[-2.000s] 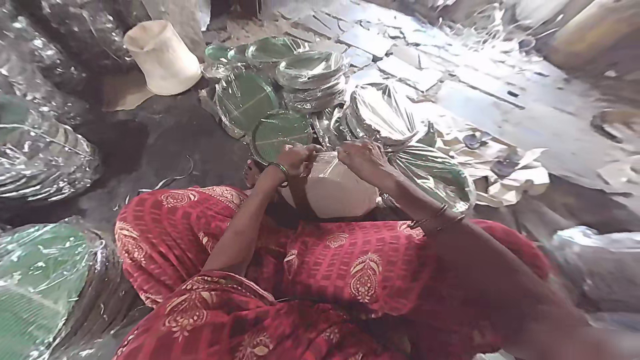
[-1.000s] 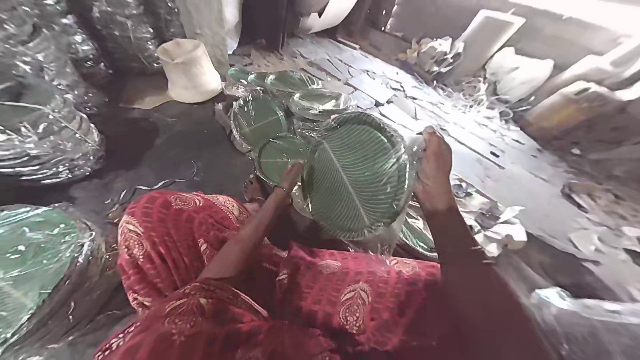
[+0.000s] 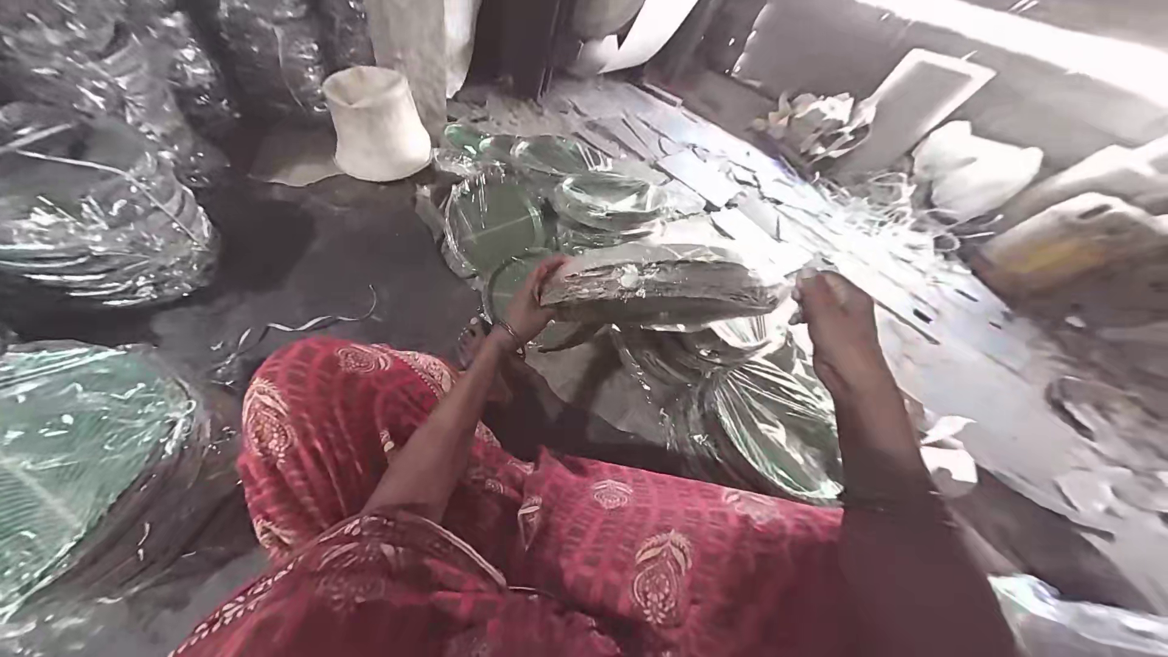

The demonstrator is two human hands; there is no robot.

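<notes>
A plastic-wrapped stack of round plates (image 3: 662,285) is held edge-on above the floor, its layered rim facing me. My left hand (image 3: 538,294) grips its left end, with a bangle at the wrist. Beside the right end, my right hand (image 3: 829,306) is closed, with pale clear film between its fingers. Under and behind the held stack lie more wrapped green plate stacks: one by my right forearm (image 3: 776,424), one farther back (image 3: 610,201) and one at the left (image 3: 493,224). My lap is covered by red patterned cloth.
Large wrapped green plates (image 3: 68,456) lie at the left, below a big plastic-wrapped bundle (image 3: 82,219). A cream waisted container (image 3: 376,123) stands behind. Paper scraps and strips (image 3: 890,214) litter the floor, with pale containers (image 3: 1077,242) at the right.
The wrapped stack showed its green leaf-patterned face a second ago; now it is tilted edge-on. Two seconds ago both hands were close together at a pale surface over the lap. The view has shifted.
</notes>
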